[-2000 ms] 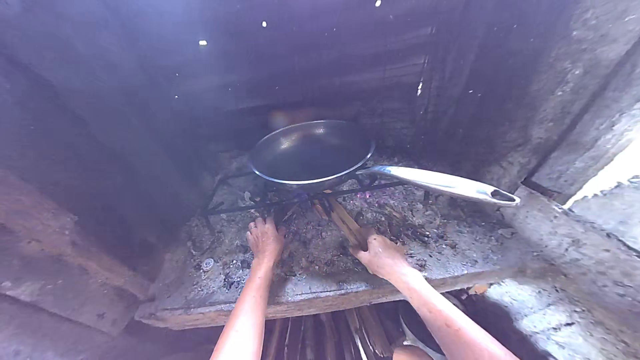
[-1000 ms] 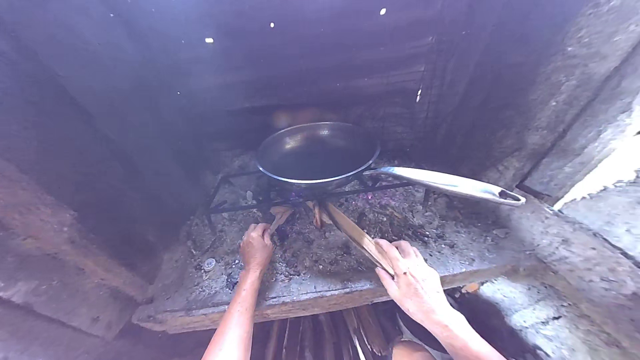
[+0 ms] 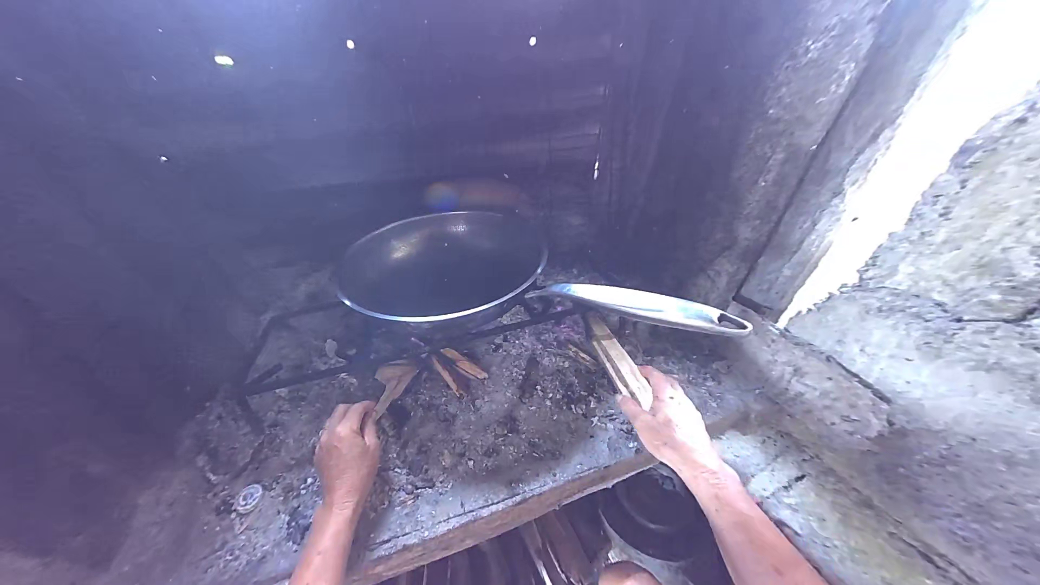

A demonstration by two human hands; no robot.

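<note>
My left hand [image 3: 348,455] grips the near end of a short piece of split wood [image 3: 396,382], its far end near the grate's front bar. My right hand [image 3: 670,422] holds longer split firewood [image 3: 617,361], which slants up to beneath the handle of a dark frying pan [image 3: 443,268]. The pan rests on a black metal grate [image 3: 301,379], its steel handle [image 3: 650,309] pointing right. Small wood pieces [image 3: 457,370] lie in the ash between my hands. No flame shows under the pan.
A wooden edge [image 3: 520,520] borders the ash-covered hearth [image 3: 504,439]. Under it are more sticks [image 3: 552,544] and a dark round pot [image 3: 658,512]. A small round lid-like thing [image 3: 248,498] lies at left in the ash. A rough wall [image 3: 959,325] stands at right.
My right hand has moved right with the firewood, which earlier lay near the middle under the pan's front. My left hand, open over the ash two seconds ago, now grips a piece of wood.
</note>
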